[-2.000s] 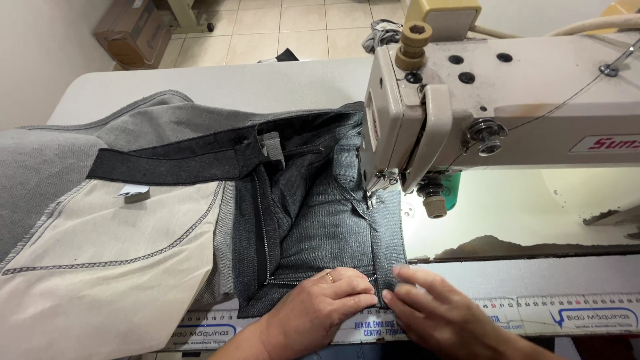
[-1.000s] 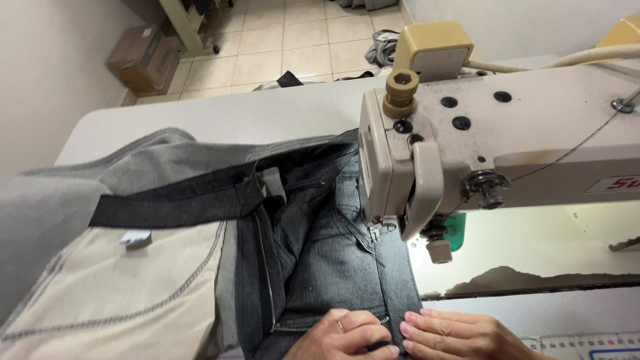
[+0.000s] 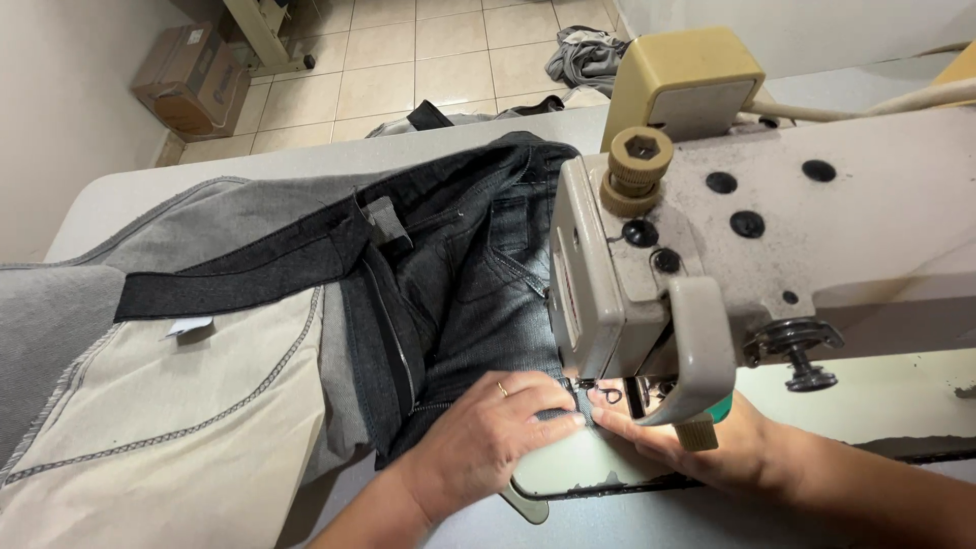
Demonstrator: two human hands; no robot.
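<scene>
Dark denim trousers (image 3: 496,328) lie inside out across the sewing table, with a dark waistband (image 3: 244,286) and a cream pocket lining (image 3: 175,396) at the left. My left hand (image 3: 503,427), with a ring on one finger, presses on the denim's end just left of the needle area of an industrial sewing machine (image 3: 762,229). Partly behind the machine head, my right hand (image 3: 686,442) has its fingertips at the strip of denim under the presser foot area. The needle itself is hard to make out. A metal zipper (image 3: 393,335) runs along the open fly.
The machine's arm spans the right side. A knee-shaped lever tip (image 3: 526,505) juts out below the bed plate (image 3: 564,465). Beyond the table's far edge (image 3: 305,152), more garments (image 3: 583,57) and a cardboard box (image 3: 191,80) are on the tiled floor.
Both hands have moved up with the denim to the needle area; earlier they held its strip lower, nearer the table's front edge. The view has shifted closer to the machine.
</scene>
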